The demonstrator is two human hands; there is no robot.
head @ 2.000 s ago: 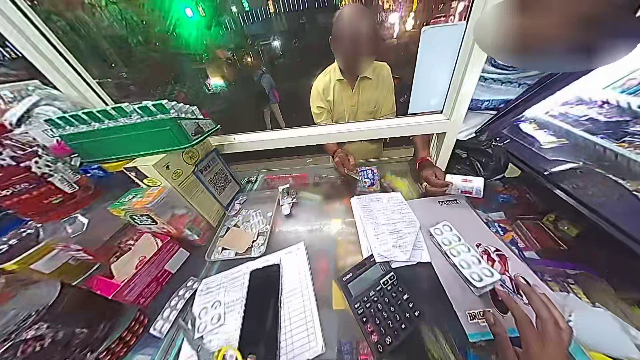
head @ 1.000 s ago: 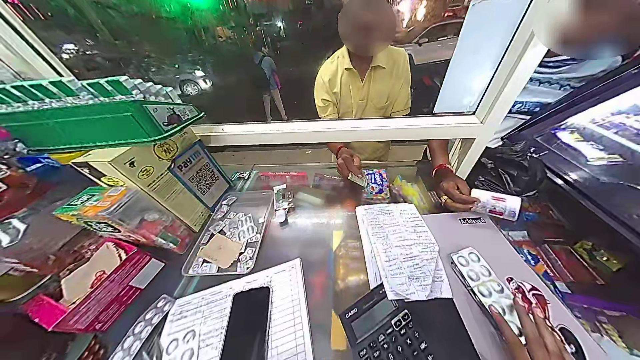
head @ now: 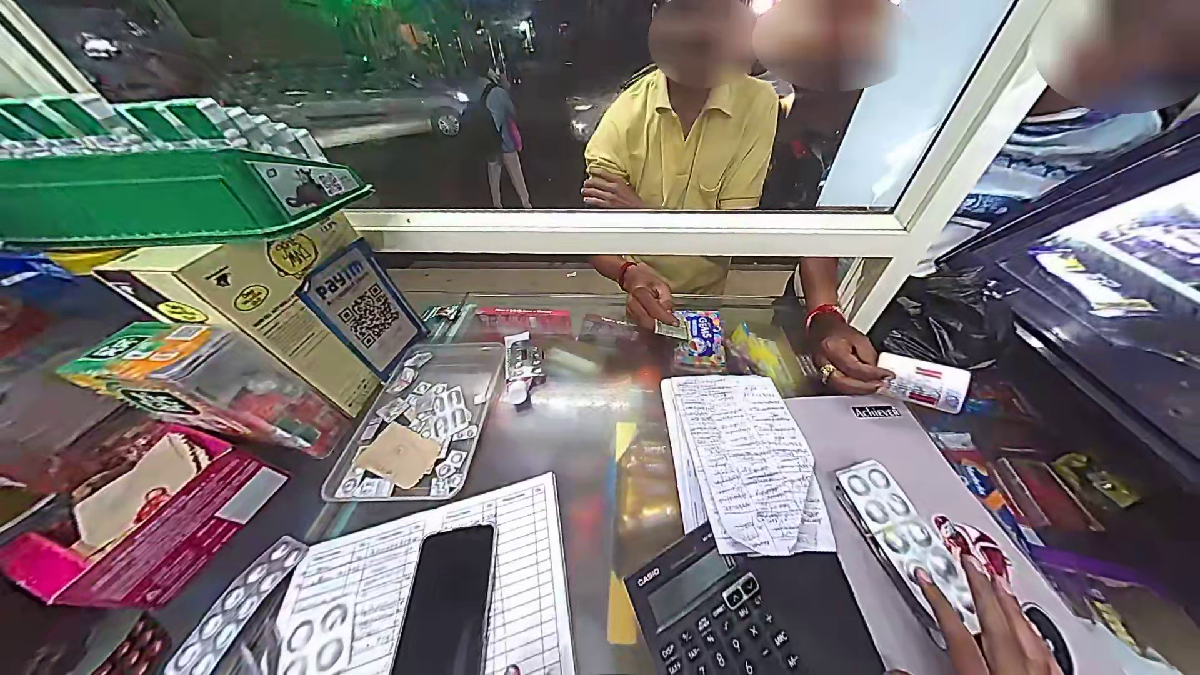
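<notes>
At the lower right, my right hand (head: 998, 623) lies with its fingers spread on a silver blister pack of tablets (head: 900, 534), which rests on a grey notebook (head: 844, 441). My left hand is not in view. Left of my right hand are a black Casio calculator (head: 698, 600) and handwritten sheets (head: 745, 459). A black phone (head: 445, 600) lies on a ruled paper form (head: 530, 562) at the lower middle. Across the counter, a person in a yellow shirt has one hand (head: 647, 295) by a Gems packet (head: 703, 337). Another hand (head: 844, 361) with a red wrist thread holds a white bottle (head: 923, 382).
A clear plastic tray (head: 487, 403) holds cut blister pieces. Left stand a green bin (head: 141, 197), a cream carton (head: 253, 300), a QR code stand (head: 366, 309) and an open pink box (head: 169, 525). A window frame (head: 609, 234) crosses the counter's far side; a glass-fronted case (head: 1106, 281) is right.
My right hand has moved from beside the blister pack onto its near end. The hands across the counter still have the packet and white bottle. The view has shifted.
</notes>
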